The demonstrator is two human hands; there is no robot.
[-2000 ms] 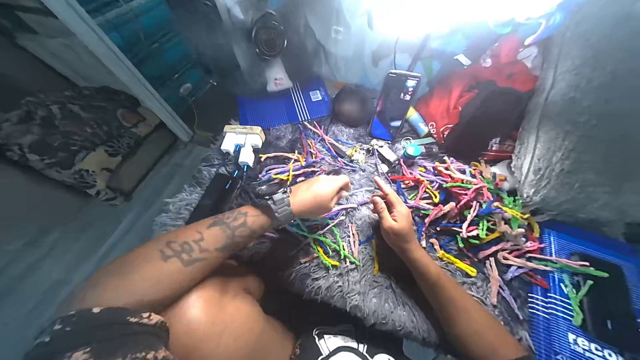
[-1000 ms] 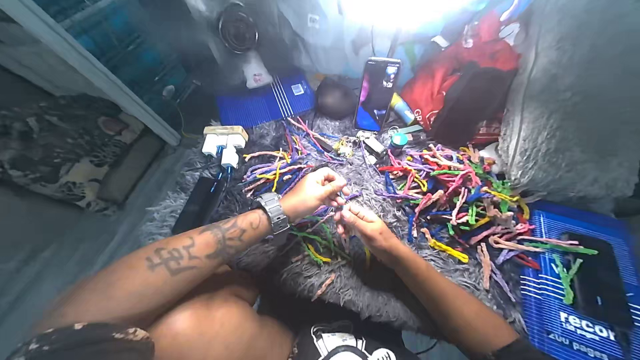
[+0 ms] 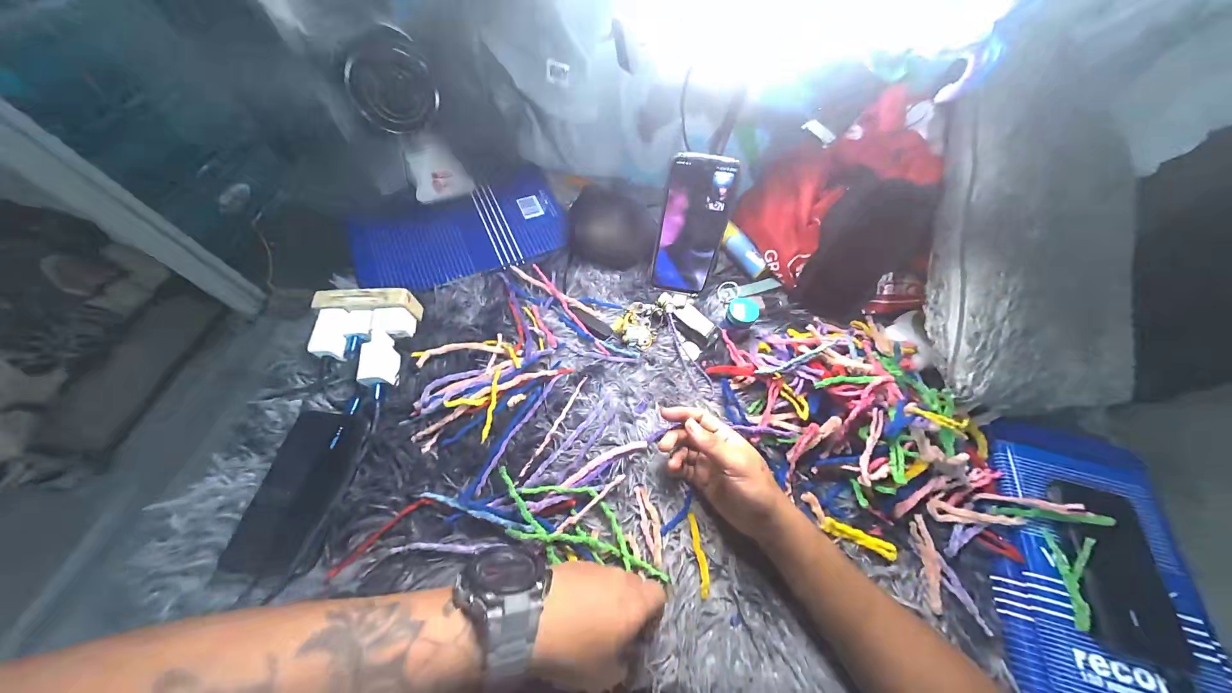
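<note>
My left hand (image 3: 602,616), with a wristwatch (image 3: 505,606) on its wrist, is low over the grey shaggy blanket, just below some green fuzzy yarn pieces (image 3: 568,534). Its fingers are turned away, so what it holds cannot be seen. My right hand (image 3: 717,467) is palm up with curled fingers; a purple fuzzy strand (image 3: 626,450) reaches its fingertips, and whether they pinch it is unclear. Many coloured twisted pieces lie in a heap (image 3: 866,414) to the right. Looser strands (image 3: 491,390) are spread on the left.
A lit phone (image 3: 695,221) stands upright behind small metal items (image 3: 635,325) and a teal-lidded jar (image 3: 742,311). Chargers (image 3: 356,332) in a power strip and a black box-like object (image 3: 294,491) lie left. A blue record book (image 3: 1088,549) with a dark phone (image 3: 1121,568) is at right.
My hands were close together one second ago and are now apart. The left hand has moved down, nearer to my body.
</note>
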